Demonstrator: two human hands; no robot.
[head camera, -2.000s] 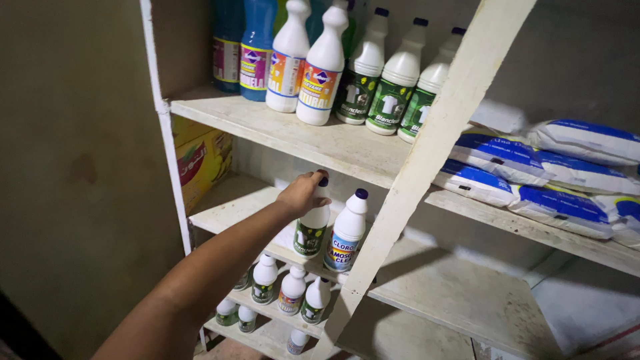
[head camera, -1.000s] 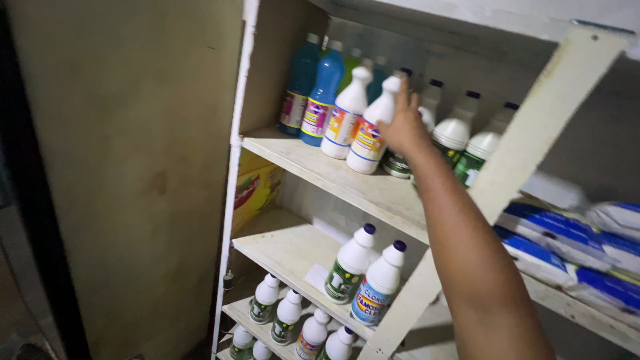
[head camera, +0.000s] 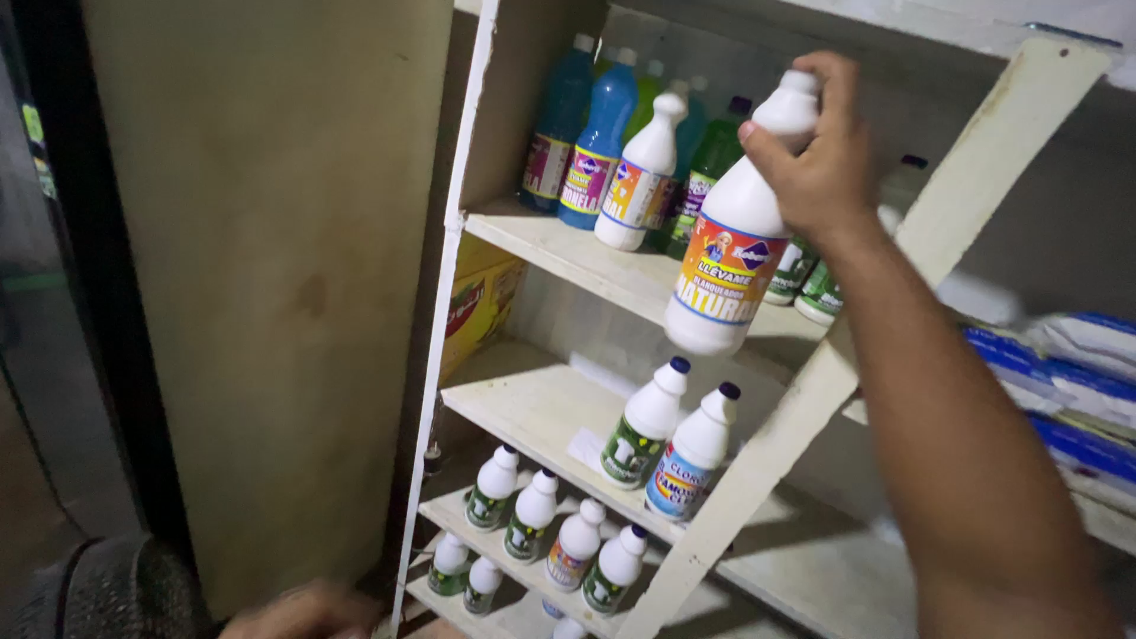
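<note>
My right hand (head camera: 821, 146) grips the neck of a white bleach bottle (head camera: 728, 275) with an orange label, held in front of the upper shelf's edge. Behind it on that shelf stand a similar white bottle (head camera: 637, 177), blue liquid bottles (head camera: 596, 146) and a green liquid bottle (head camera: 701, 182). Below, on the middle shelf, a green-labelled white bottle (head camera: 641, 430) stands beside a blue-labelled bleach bottle (head camera: 692, 457). My left hand (head camera: 302, 614), blurred and partly cut off, is low at the bottom edge; its fingers and anything in them are unclear.
The shelf unit's slanted white post (head camera: 781, 426) runs in front at the right. Several white bottles (head camera: 532, 519) line the lower shelves. Blue-and-white packages (head camera: 1065, 382) are stacked at the right. A yellow box (head camera: 475, 311) sits behind the left post, near a tan panel (head camera: 284, 266).
My right hand has moved from the middle-shelf bottle to the upper shelf and now holds the orange-labelled bottle off it. My left hand has come into view at the bottom.
</note>
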